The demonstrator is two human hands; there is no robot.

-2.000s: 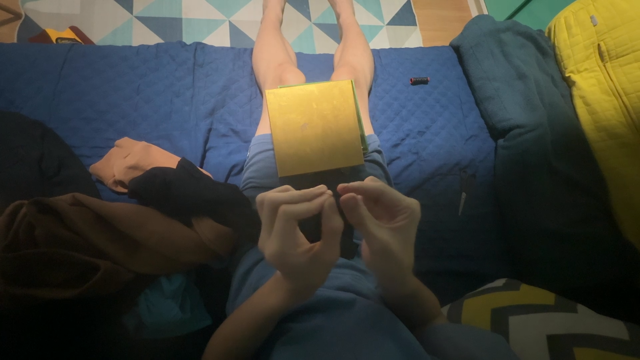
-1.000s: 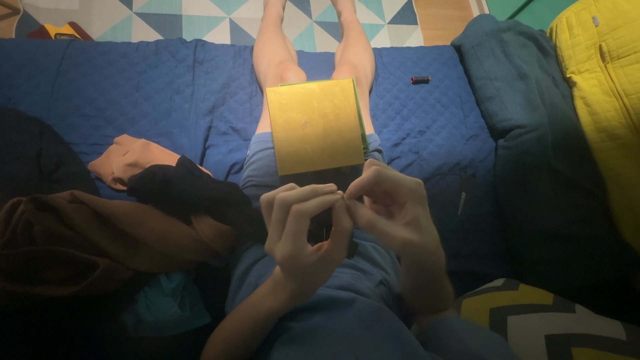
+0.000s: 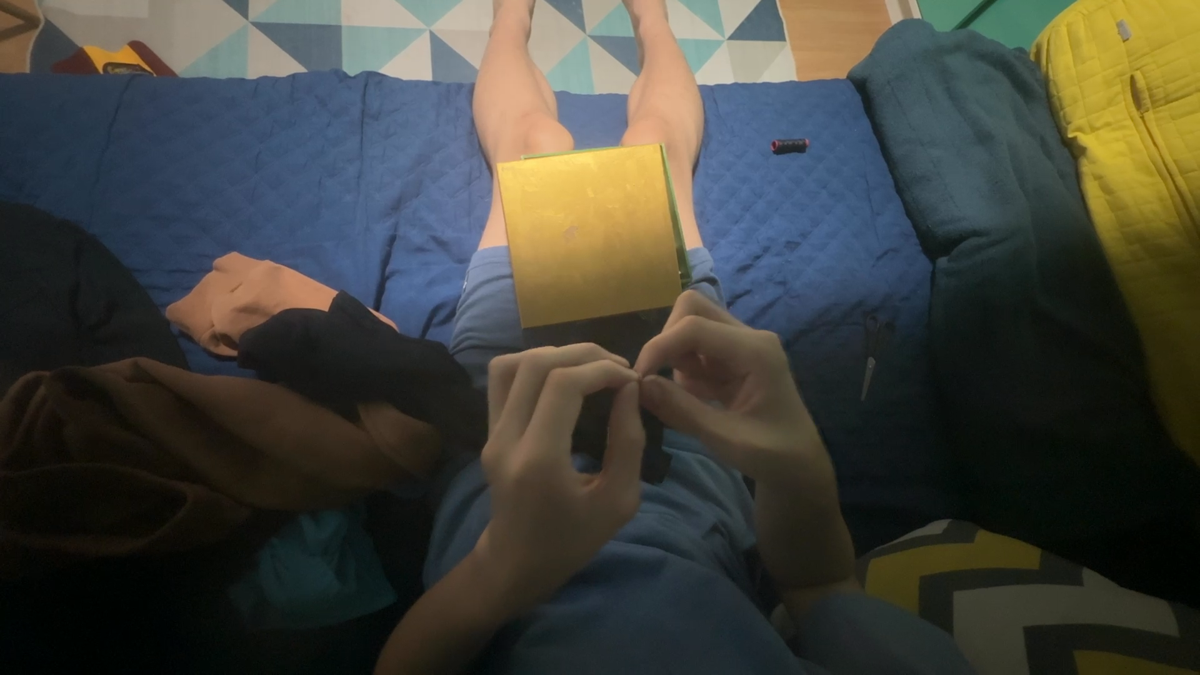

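Observation:
Over my lap, my left hand (image 3: 562, 441) and my right hand (image 3: 736, 394) meet at the fingertips, thumb against forefinger on each. Whatever is pinched between them is too small to make out. Just beyond the hands, a square gold-coloured board or booklet (image 3: 595, 234) with a green edge lies across my thighs. Dark cloth (image 3: 600, 330) shows beneath the hands and the board's near edge. A spool of dark thread (image 3: 789, 146) lies on the blue quilted cover at the right, and small scissors (image 3: 871, 356) rest nearer on the same cover.
Brown cloth (image 3: 187, 441), a dark garment (image 3: 347, 361) and peach fabric (image 3: 248, 295) are heaped on the left of the blue quilted cover (image 3: 253, 178). A dark blue blanket (image 3: 994, 187), a yellow quilted cover (image 3: 1134, 122) and a zigzag-patterned cushion (image 3: 1022, 600) lie on the right.
Two seconds ago my fingertips were slightly apart; now they touch. My right hand has shifted and turned toward the left hand. The board, spool and scissors have stayed in place.

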